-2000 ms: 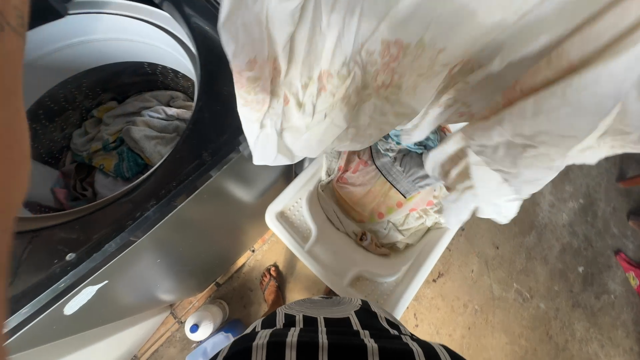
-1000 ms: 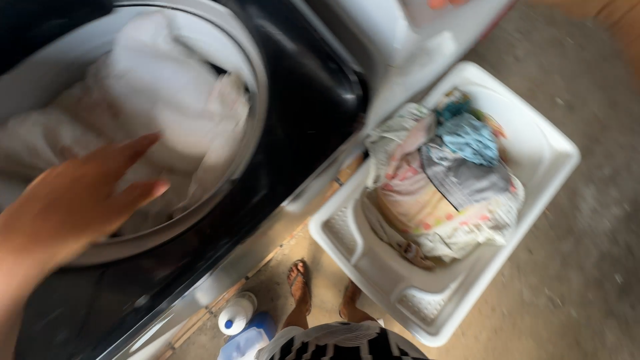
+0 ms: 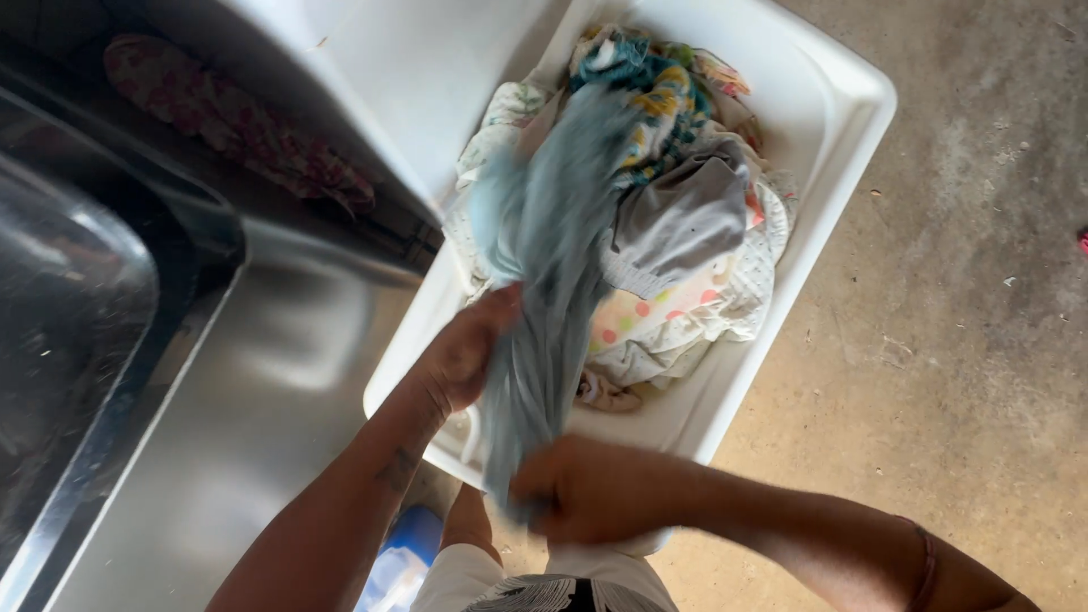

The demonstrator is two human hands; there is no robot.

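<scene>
A grey-blue cloth (image 3: 552, 314), blurred by motion, stretches up from my hands over the laundry in a white plastic tub (image 3: 837, 161). My right hand (image 3: 595, 493) is closed on its lower end. Against the cloth's left side is my left hand (image 3: 476, 348), its grip partly hidden and blurred. Beneath and beside the cloth lie a grey garment (image 3: 684, 221) with a gathered edge, a teal and yellow patterned cloth (image 3: 671, 102) and a white cloth with coloured dots (image 3: 650, 314).
At the left is the washing machine (image 3: 280, 391), with a dark see-through lid (image 3: 68, 280). A white panel (image 3: 382, 76) stands against the tub's upper left. A pink patterned cloth (image 3: 229, 127) lies in the dark gap. A blue and white container (image 3: 404, 552) stands below the tub.
The white cloth went from above the tub into the washer drum by one second ago. Now both hands are at the tub with the grey-blue cloth. The view has swung right.
</scene>
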